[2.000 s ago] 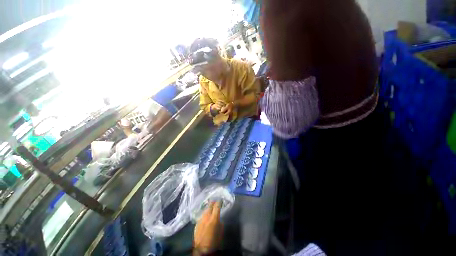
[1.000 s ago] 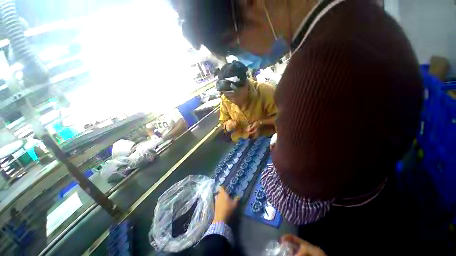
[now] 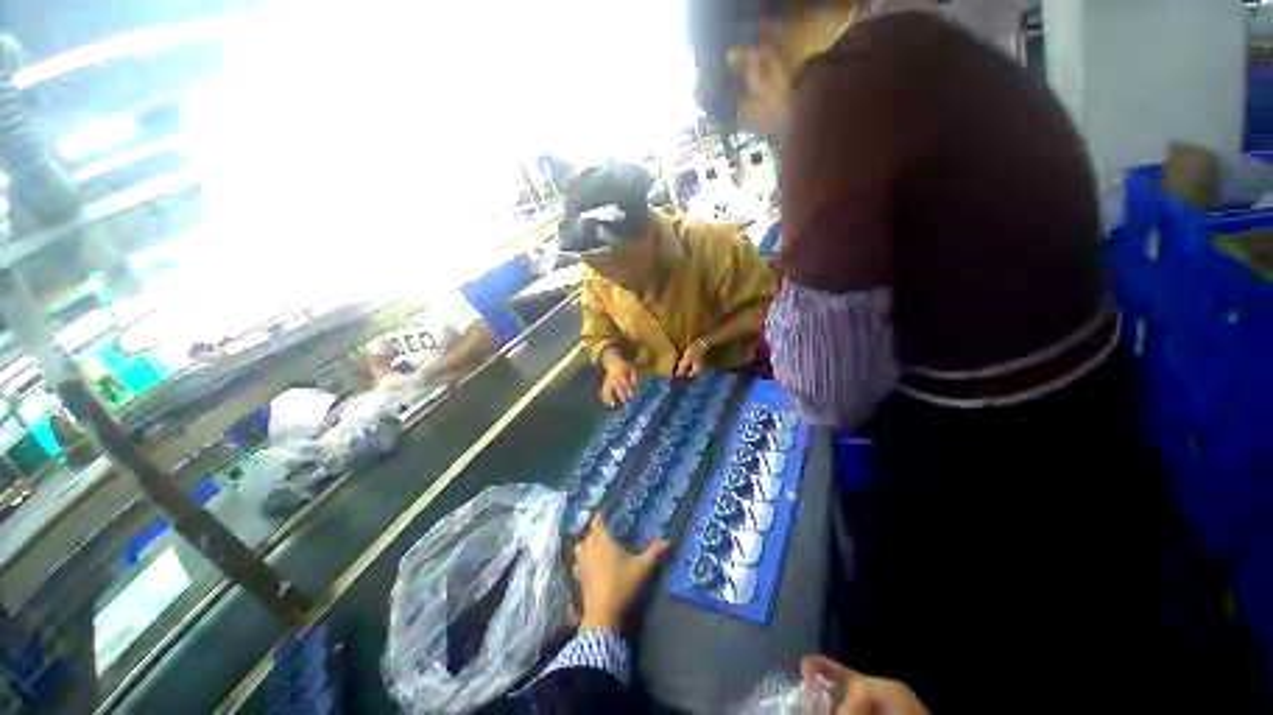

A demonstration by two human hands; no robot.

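Two rows of blue-grey housing units [image 3: 656,482] with round heads run away from me on the green bench. My left hand [image 3: 614,570] is at their near end, thumb and fingers apart, with nothing visible held in it; whether the fingertips touch a unit is unclear. My right hand [image 3: 868,693] is cut off by the bottom edge, its fingers closed on a small crumpled clear plastic bag [image 3: 785,696]. A bright blue tray [image 3: 726,606] on the right bears more units with round patterned heads beside pale flaps.
A large open clear bag [image 3: 419,615] with dark contents lies left of my left hand. More units [image 3: 302,673] sit at the lower left. A person in yellow [image 3: 684,300] has both hands at the rows' far end. A person in dark red [image 3: 949,210] stands close right, before blue bins [image 3: 1187,307].
The person in dark red has moved back from over the blue tray, uncovering it. The person in yellow has lowered both hands to the units. My left hand has shifted slightly left; my right still holds the bag.
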